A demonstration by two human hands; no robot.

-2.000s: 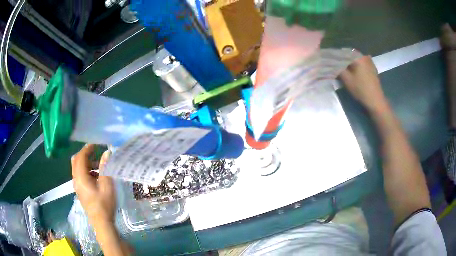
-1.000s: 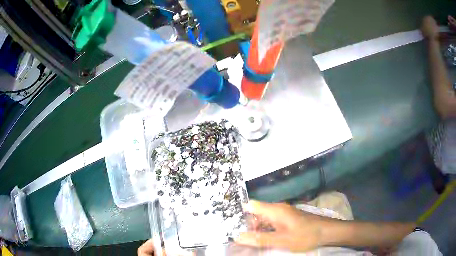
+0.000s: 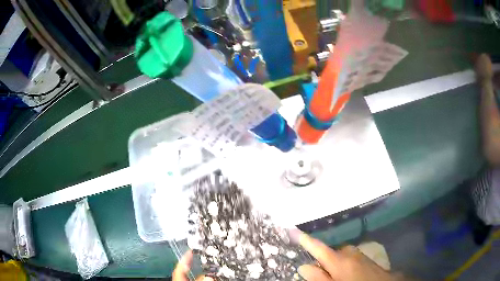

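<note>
The heap of small metal parts (image 3: 236, 230) lies in a clear parts bin at the bottom centre, blurred. My right hand (image 3: 340, 263) is at the bin's right side, fingers on its edge. My left hand (image 3: 189, 269) is at its left side, partly cut off by the bottom edge. A clear empty-looking bin (image 3: 143, 219) stands beside and behind it. The blue syringe (image 3: 274, 131) and the red syringe (image 3: 323, 104) point down at the round holding fixture (image 3: 300, 171) on the metal base plate (image 3: 351, 186).
A plastic bag (image 3: 86, 241) lies on the green bench at left. The dark green conveyor belt (image 3: 82, 131) runs behind the white rail (image 3: 82, 188). Blue and orange machine blocks (image 3: 301, 33) stand at the top. Another person's arm (image 3: 487, 115) is at the far right.
Two seconds ago my hands were apart, at the machine's left and right. Both then came to the full bin, which is now nearer the bottom edge. The view has also shifted.
</note>
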